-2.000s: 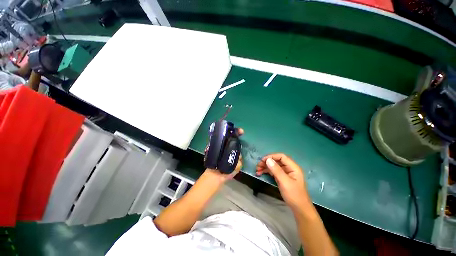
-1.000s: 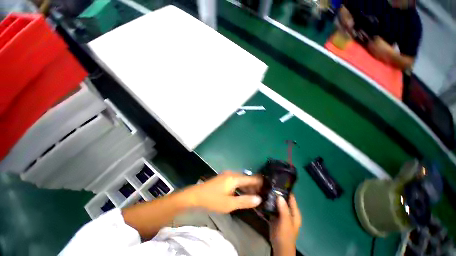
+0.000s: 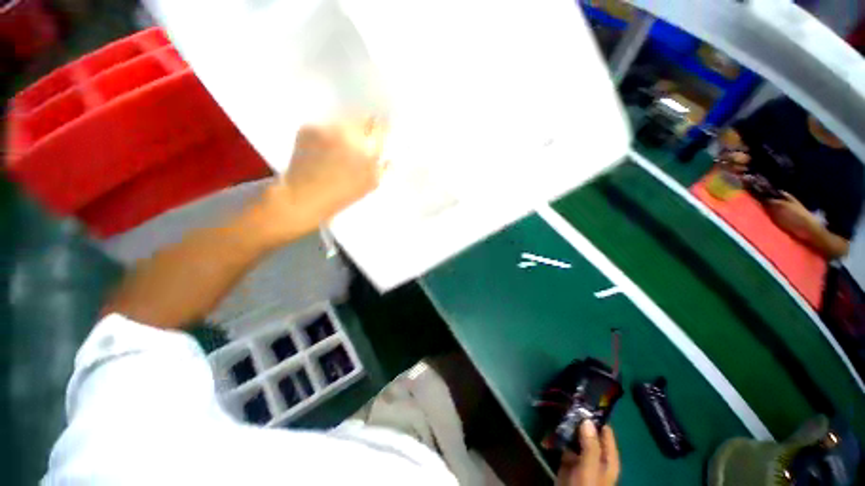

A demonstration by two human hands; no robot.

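My right hand point(image 3: 590, 456) holds a black device unit point(image 3: 580, 399) at the bench's near edge. Its open side faces up and a thin red wire sticks out. My left hand point(image 3: 332, 171) is blurred over the large white foam block point(image 3: 493, 123); its fingers are not clear, and I cannot tell whether it holds anything. A long black housing half point(image 3: 662, 416) lies on the green bench just right of the unit.
White strips point(image 3: 547, 259) lie on the green bench point(image 3: 503, 313). A beige-green machine point(image 3: 749, 463) stands at lower right. Red bins point(image 3: 142, 133) sit above white-grey stacked trays point(image 3: 285, 261). A small compartment tray point(image 3: 289, 365) is low at left. A person point(image 3: 797, 161) works across the bench.
My left hand has left the unit and moved up and left over the white foam block. My right hand keeps the unit. The view has shifted left.
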